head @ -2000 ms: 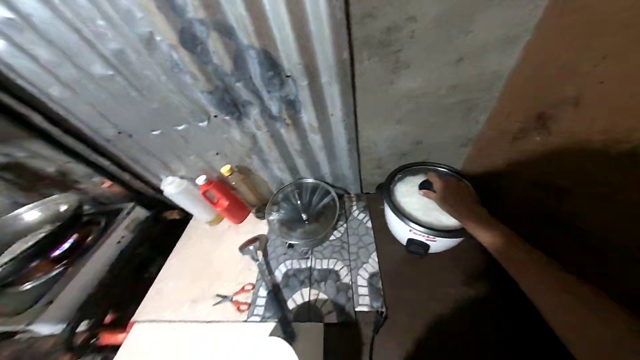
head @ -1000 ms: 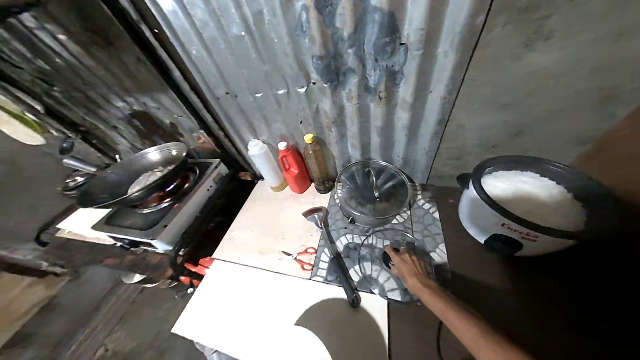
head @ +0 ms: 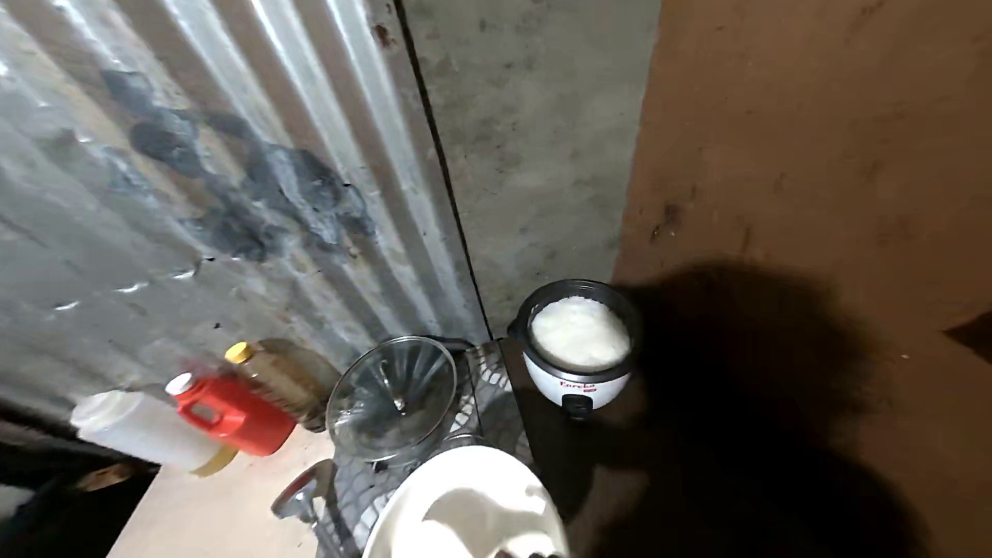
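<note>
A white rice cooker (head: 577, 387) stands open at the centre right, with cooked white rice (head: 580, 333) in its dark pot. At the bottom edge a white bowl or deep plate (head: 473, 496) covers part of the patterned mat (head: 496, 403). A few dark fingertips (head: 531, 554) show at its lower rim; which hand they belong to, and how it holds the dish, I cannot tell. Behind the dish, a clear glass lid (head: 391, 399) with a metal handle lies over the mat. A metal ladle (head: 306, 496) rests to the left of the dish.
At the left, against the corrugated metal wall (head: 310, 194), are a white plastic bottle (head: 147, 430), a red jug-shaped bottle (head: 236, 415) and a yellow-capped bottle (head: 279, 380). A grey wall panel (head: 535, 139) and a brown board (head: 806, 139) rise behind and beside the cooker.
My right hand, at the cooker two seconds ago and on the mat one second ago, has left the mat. The white dish has come into view over it. The view has swung right.
</note>
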